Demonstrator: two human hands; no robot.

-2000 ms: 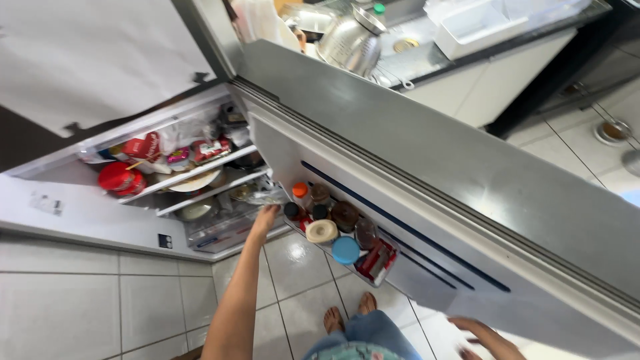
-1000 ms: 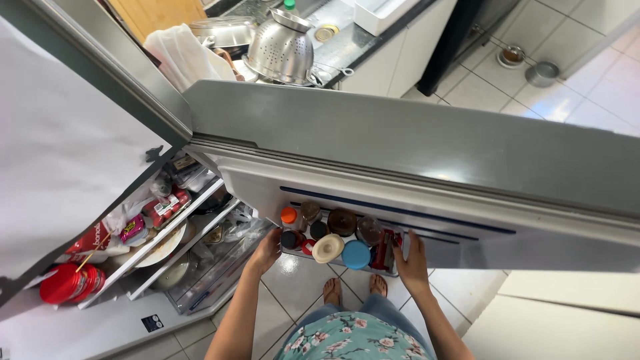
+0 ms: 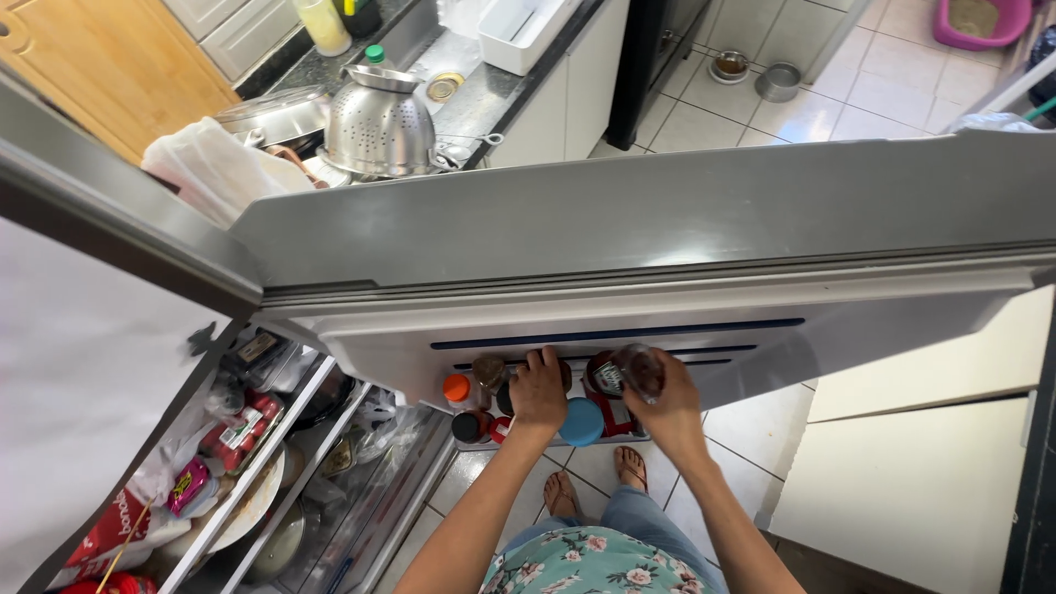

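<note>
My right hand [image 3: 672, 408] grips a clear-topped bottle [image 3: 641, 371] with dark red contents, tilted over the right end of the fridge door shelf. My left hand [image 3: 539, 396] reaches among the jars on that shelf; its fingers cover what they touch. Left of it stand a bottle with an orange cap [image 3: 456, 388], a jar with a brownish lid [image 3: 490, 373] and a black-capped bottle [image 3: 471, 427]. A blue-lidded container [image 3: 582, 421] stands between my hands, with a red package [image 3: 617, 415] beside it.
The fridge door [image 3: 577, 214] stands open across the view. Fridge shelves [image 3: 247, 487] with packed food are at the left. Beyond the door, a metal colander [image 3: 379, 124] and a white plastic bin [image 3: 520, 33] stand by the sink. Metal bowls [image 3: 778, 82] are on the tiled floor.
My right hand has taken hold of a bottle at the shelf's right end. My left hand has moved from the shelf's left end in among the jars. The view has shifted.
</note>
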